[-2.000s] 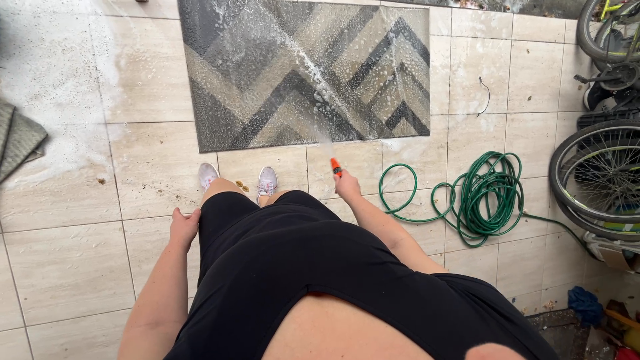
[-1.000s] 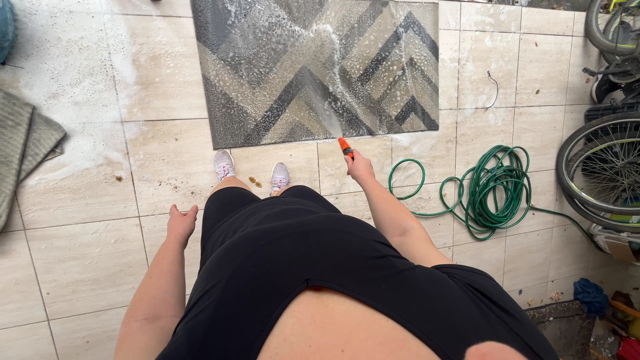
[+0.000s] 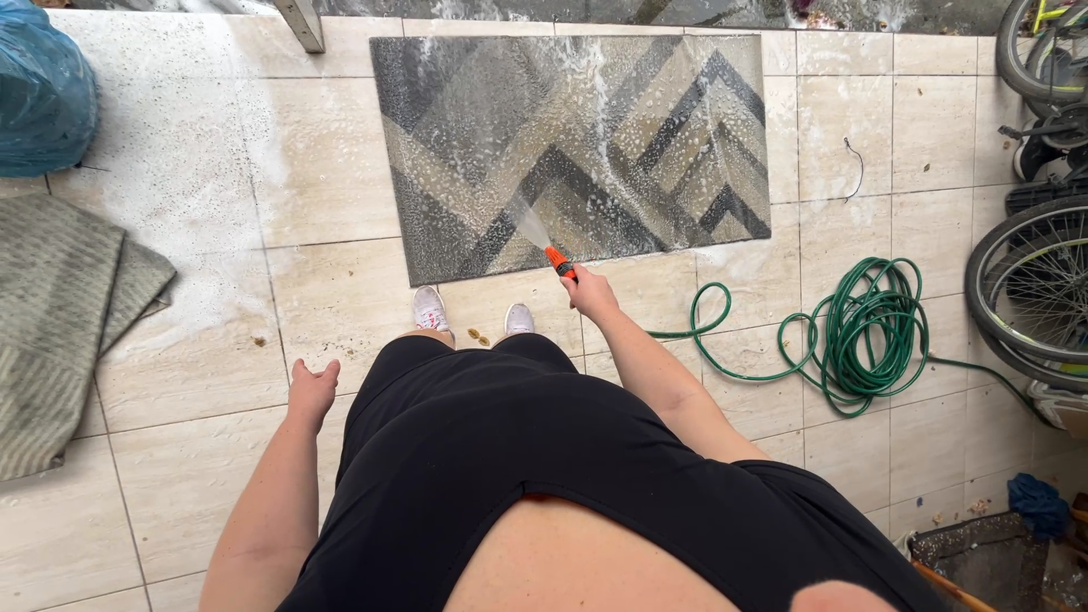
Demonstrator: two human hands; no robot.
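Observation:
My right hand (image 3: 591, 291) is closed around an orange and black hose nozzle (image 3: 560, 262). Water sprays from its tip onto a rug (image 3: 578, 153) with a grey, beige and black chevron pattern, which lies flat on the tiles, wet and streaked with white foam. Out to the side of my body hangs my left hand (image 3: 313, 391), fingers apart, holding nothing. A green garden hose (image 3: 875, 336) lies coiled to the right, and one loop of it runs toward my right forearm; where it meets the nozzle is hidden.
Bicycles (image 3: 1041, 280) stand along the right side. On the left are a folded grey-green rug (image 3: 55, 331) and a blue plastic bag (image 3: 38, 93). A metal post (image 3: 299, 24) rises at the rug's far side. Foam and water cover tiles (image 3: 187, 153) at the upper left.
The spray has moved left across the rug with my right hand. The view has shifted left, bringing the blue bag and the metal post further into sight. My left hand remains empty.

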